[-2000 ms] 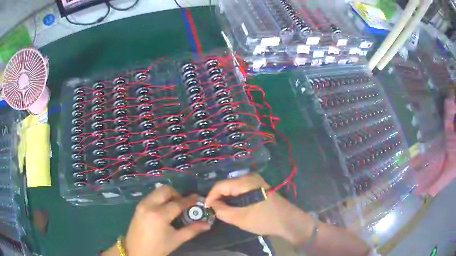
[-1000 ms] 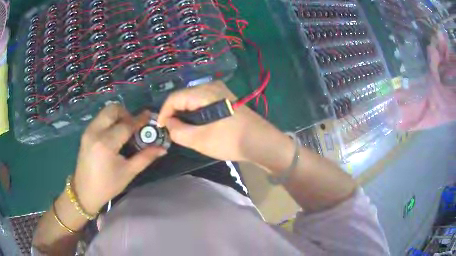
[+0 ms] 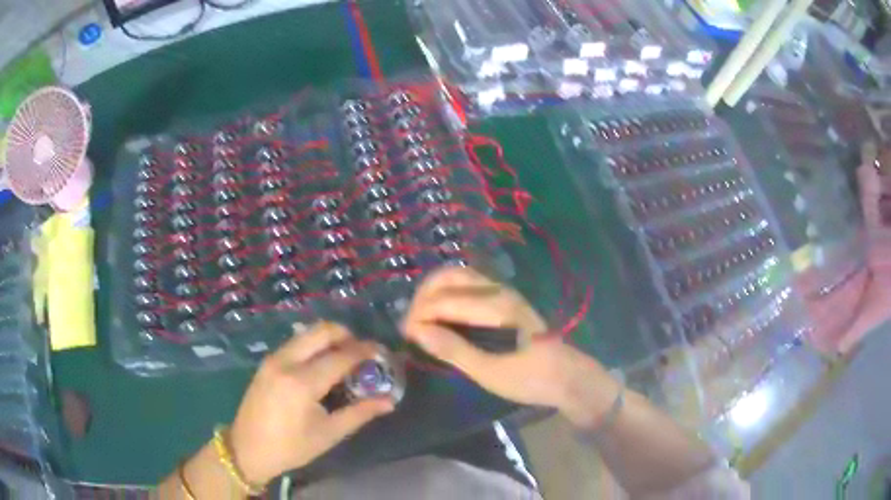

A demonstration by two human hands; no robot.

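Observation:
My left hand (image 3: 305,395) holds a small round fixture (image 3: 372,379) between thumb and fingers, its pale centre facing up, near the front edge of the green mat. My right hand (image 3: 481,327) is just up and right of the fixture, apart from it, and holds a black probe pen (image 3: 488,338) mostly hidden by the fingers. Its tip cannot be seen. A red probe cable (image 3: 574,311) curves behind the right hand. A clear blister tray (image 3: 210,350) with rows of shiny round wired components and red leads lies ahead of both hands.
A second filled blister tray (image 3: 674,210) lies at right. Stacked trays (image 3: 586,66) with white labels stand at the back. A pink fan (image 3: 46,146) and a yellow cloth (image 3: 71,283) are at left. Red-blue tape (image 3: 365,44) runs along the mat. Pink fabric (image 3: 860,264) is at far right.
My right hand with the probe pen has moved away from the fixture, to its upper right. My left hand still holds the fixture. The view has tilted back up since one second ago.

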